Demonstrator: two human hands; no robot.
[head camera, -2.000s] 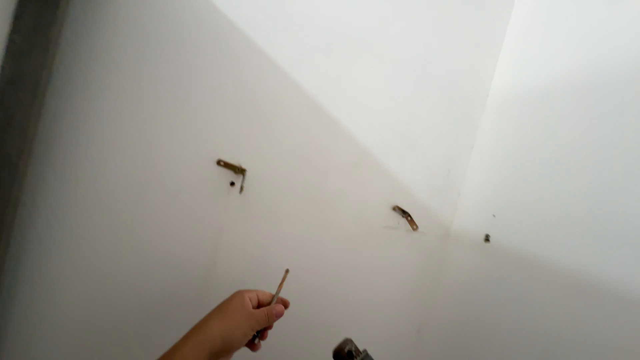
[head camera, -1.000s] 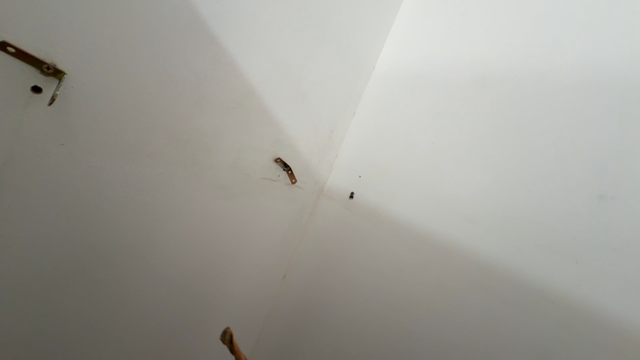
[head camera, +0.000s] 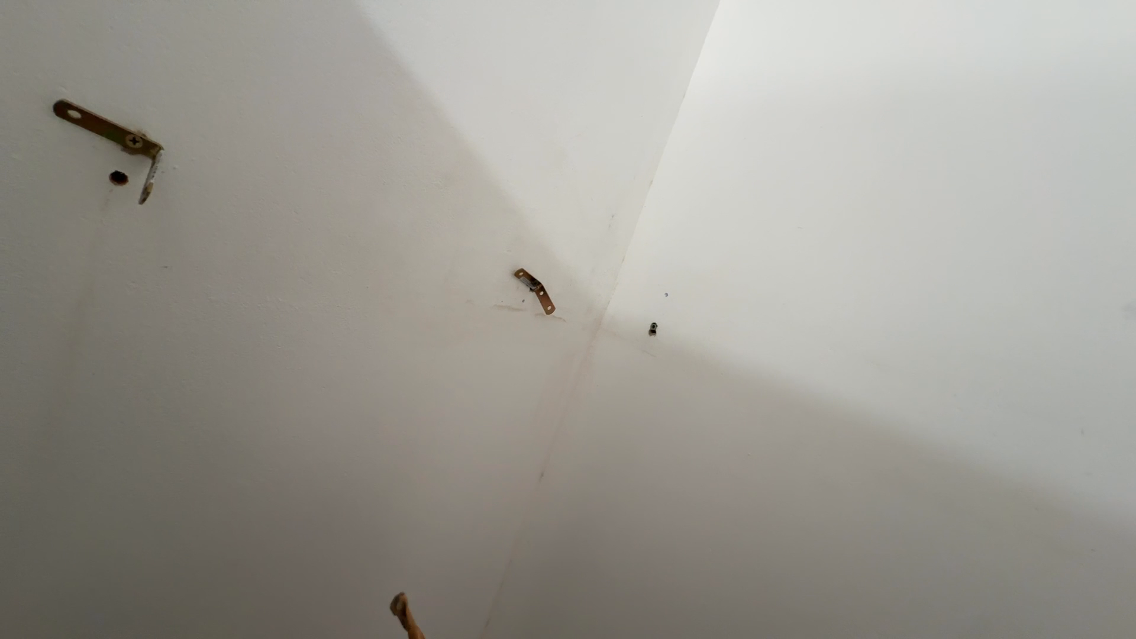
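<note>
Neither of my hands shows in the head view. A metal angle bracket (head camera: 108, 130) is fixed by a cross-head screw to the left wall, one leg standing out from it. Just below it is a dark round hole (head camera: 118, 178). Near the corner a smaller bent metal bracket (head camera: 536, 292) with holes sits on the same wall, tilted down to the right. At the bottom edge the tip of a brownish object (head camera: 404, 614) sticks up; the rest of it is cut off, and I cannot tell what it is or what holds it.
Two white walls meet at a corner (head camera: 611, 293) right of the smaller bracket. On the right wall (head camera: 870, 222) are a small dark fitting or hole (head camera: 653, 328) and a tiny mark above it. A shadow edge crosses both walls.
Two seconds ago a hand held a thin rod-like tool below the brackets; it has since left the view. The view has moved closer to the corner.
</note>
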